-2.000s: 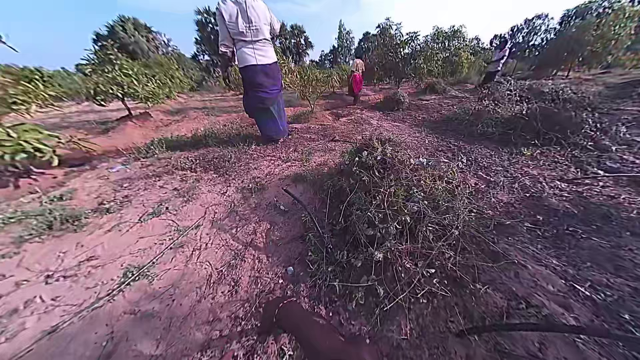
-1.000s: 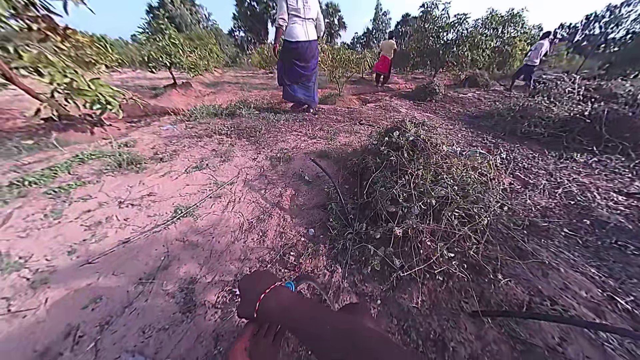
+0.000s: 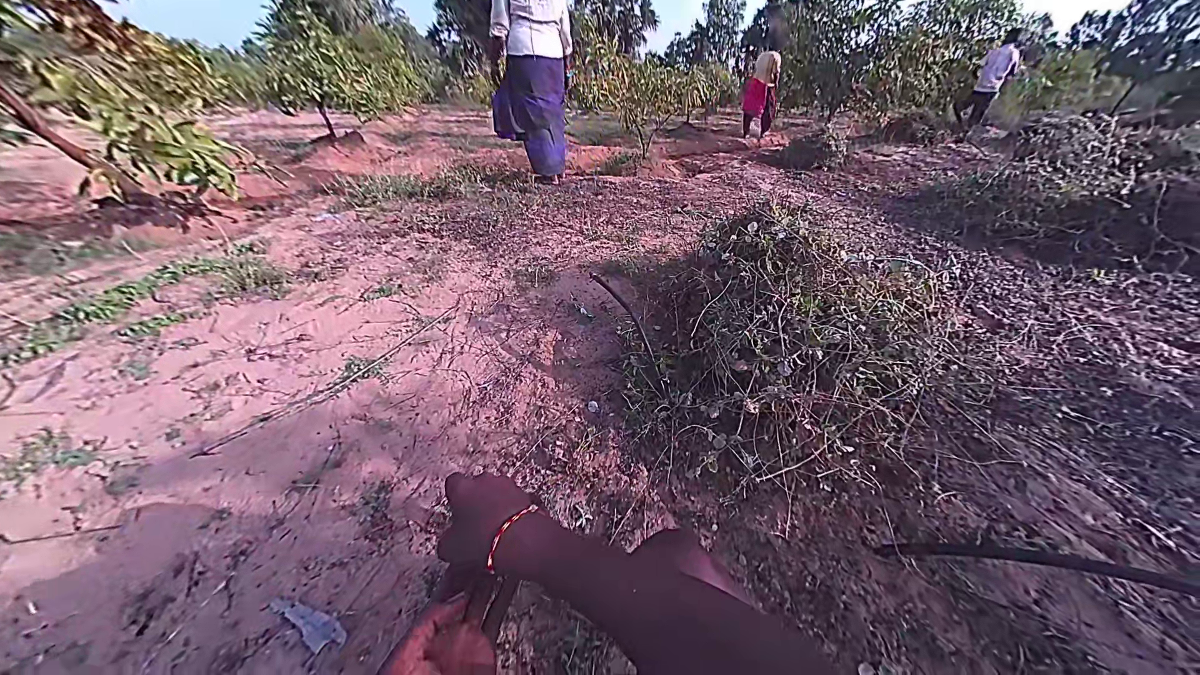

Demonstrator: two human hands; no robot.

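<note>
My right hand [image 3: 483,525], with a red and yellow thread bracelet [image 3: 509,536] at the wrist, is held low over the sandy ground, its fingers curled and its palm hidden. Just below it, at the bottom edge, my left hand [image 3: 445,645] is curled around a dark, narrow thing [image 3: 489,600] that looks like a handle; its ends are hidden. Whether my right hand also grips it, I cannot tell. To the right of my forearm rises a heap of cut weeds and vines [image 3: 797,347], which neither hand touches.
A dark hose or stick [image 3: 1031,560] lies at right, and another [image 3: 626,314] leans by the heap. A scrap of plastic [image 3: 311,625] lies lower left. One person [image 3: 534,84] stands ahead; two others [image 3: 761,94], [image 3: 992,80] are farther off. More brush [image 3: 1078,178] lies right.
Both hands and the right forearm have come into fuller view at the bottom, the left hand below the right. The far person at right has bent forward.
</note>
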